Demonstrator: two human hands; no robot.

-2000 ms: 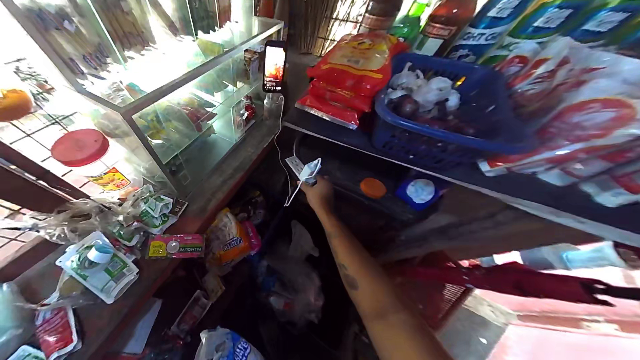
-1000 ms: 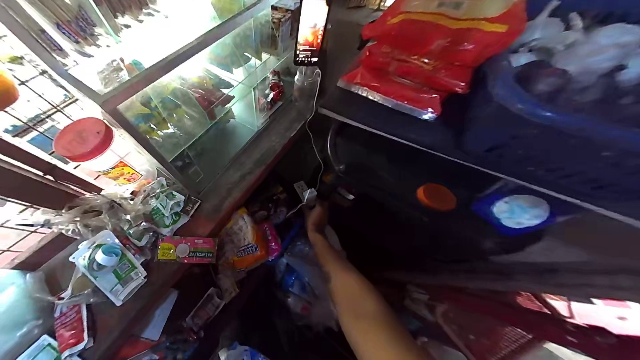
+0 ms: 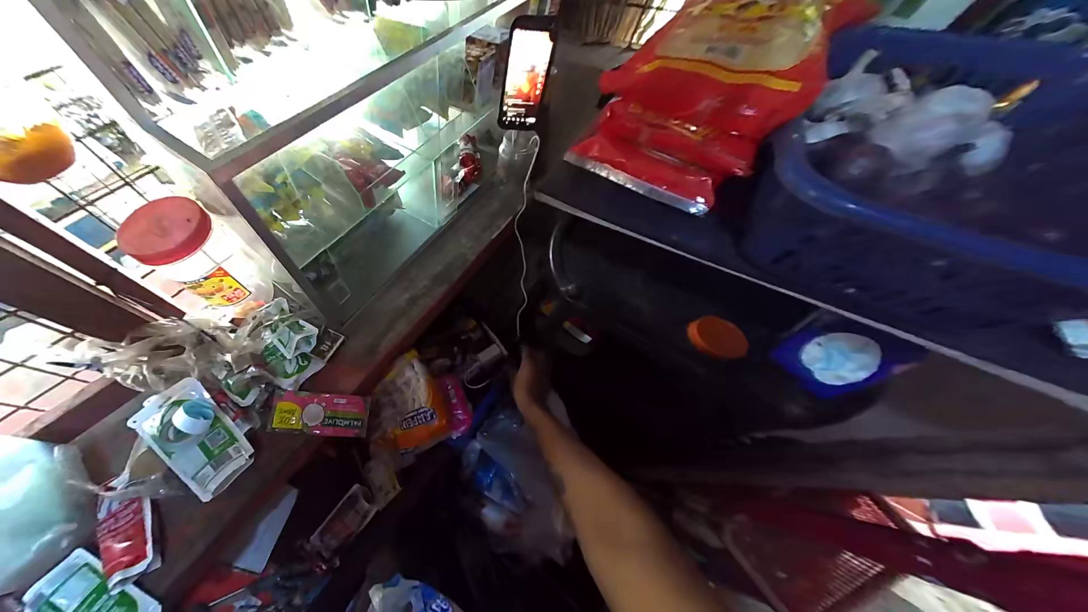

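My right hand (image 3: 531, 374) reaches down into the dark gap between the wooden counter and the black shelf; its fingers are in shadow. A white charging cable (image 3: 520, 255) runs from an upright smartphone (image 3: 527, 75) down to my fingertips, but whether they grip it cannot be told. Just right of the hand are small dark items with a pale part (image 3: 578, 331). Below the wrist lies a clear plastic bag (image 3: 518, 484) with blue things inside. Left of the hand are an orange-and-white packet (image 3: 418, 408) and a pink packet (image 3: 457, 405). My left hand is out of view.
A glass display case (image 3: 365, 195) stands on the counter beside a red-lidded jar (image 3: 166, 231), sachets (image 3: 194, 438) and a pink soap box (image 3: 320, 414). Red bags (image 3: 680, 127) and a blue basket (image 3: 918, 225) sit on the shelf, above an orange lid (image 3: 717, 337).
My right hand, earlier holding up a white object on the cable, has moved down into the dark gap. That white object is no longer plain to see. The view has moved closer.
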